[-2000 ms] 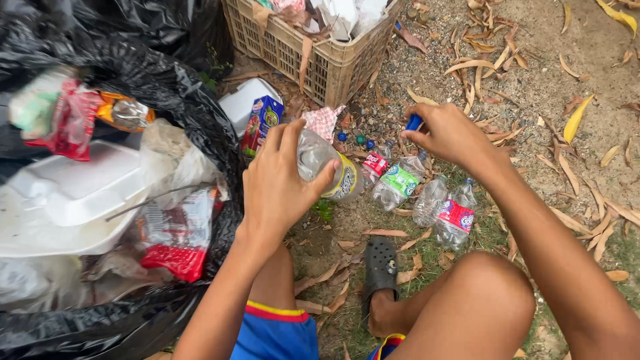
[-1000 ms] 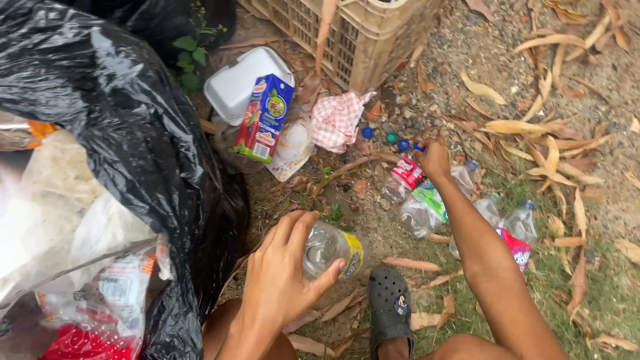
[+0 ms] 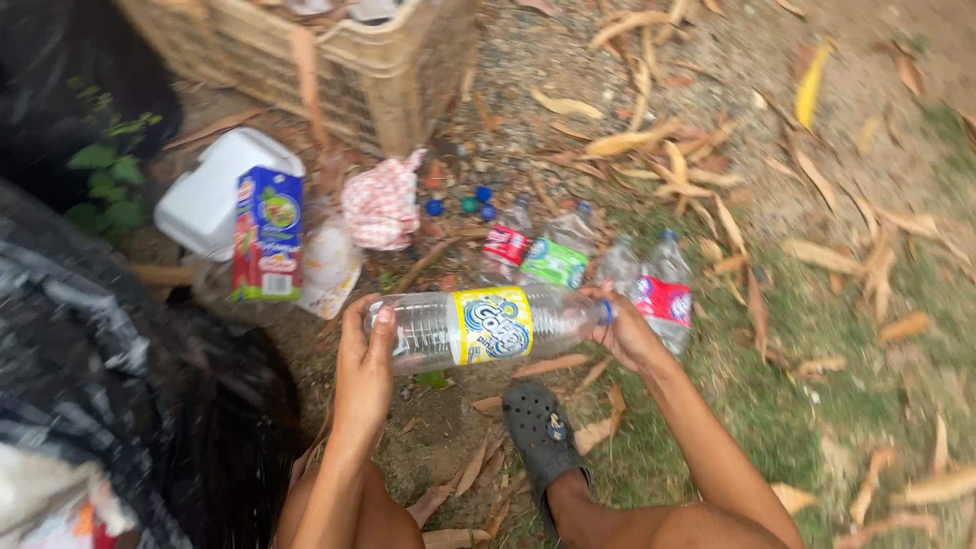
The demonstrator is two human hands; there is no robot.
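Note:
A clear plastic bottle with a yellow label (image 3: 494, 326) lies sideways between my hands. My left hand (image 3: 366, 347) grips its base end. My right hand (image 3: 621, 328) holds the neck end, where a blue ring or cap shows. Just beyond are a bottle with a small red label (image 3: 505, 244), a green-labelled bottle (image 3: 554, 261), an unlabelled-looking bottle (image 3: 619, 267) and a bottle with a pink-red label (image 3: 665, 300), all on the ground. Several blue and green bottle caps (image 3: 469, 204) lie near a crumpled red-and-white checked paper (image 3: 383, 200).
A black garbage bag (image 3: 137, 381) fills the left side. A beige plastic crate (image 3: 381, 84) stands at the top. Beside the bag lie a white foam container (image 3: 221, 191) and a blue-and-red carton (image 3: 267, 232). My foot in a dark clog (image 3: 545, 435) is below the bottle. Dry leaves (image 3: 823, 255) are scattered at right.
My right hand has moved from the loose caps to the neck of the yellow-labelled bottle. That bottle, in my left hand before, is now held across by both hands.

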